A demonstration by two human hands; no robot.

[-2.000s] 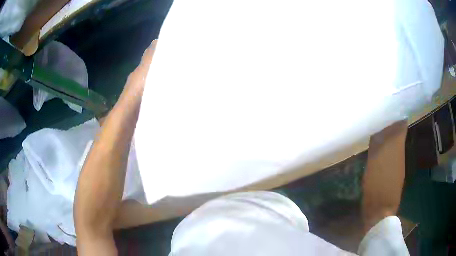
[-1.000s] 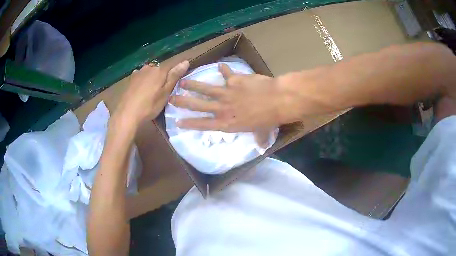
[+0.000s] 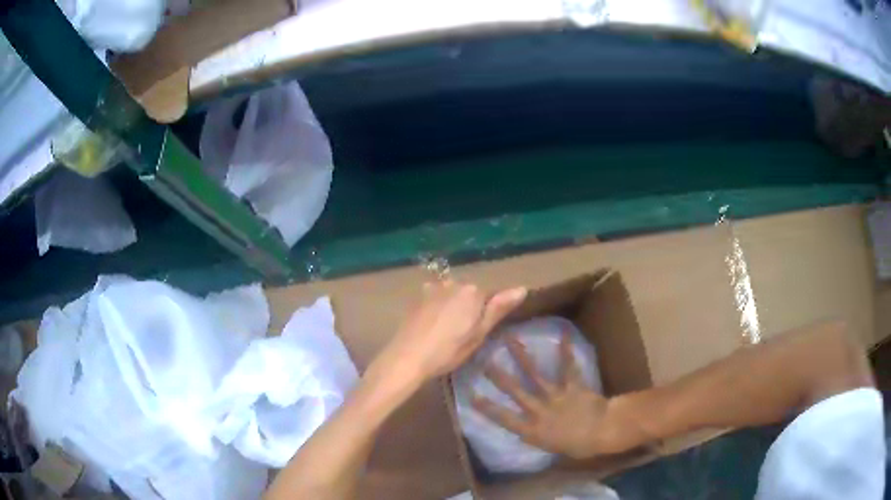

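Note:
An open small carton (image 3: 623, 327) stands on the brown cardboard sheet, tilted to the view. A white wrapped product (image 3: 500, 447) sits inside it. My right hand (image 3: 559, 410) lies spread flat on top of the product, palm down, fingers apart. My left hand (image 3: 457, 327) is at the carton's upper left corner, its thumb along the top edge and its fingers at the outer wall. The carton's lower edge is partly cut off by the picture's rim.
A heap of white bags (image 3: 137, 381) lies left of the carton. A green post (image 3: 210, 210) rises at upper left, with a white bag (image 3: 283, 166) hanging beside it. Shiny tape (image 3: 742, 293) crosses the cardboard sheet (image 3: 801, 264). A white-topped shelf (image 3: 410, 29) runs along the top.
Two seconds ago a large white surface covered the view. Since one second ago the view has shifted, so the carton appears lower right. My right hand stays on the product, my left at the carton.

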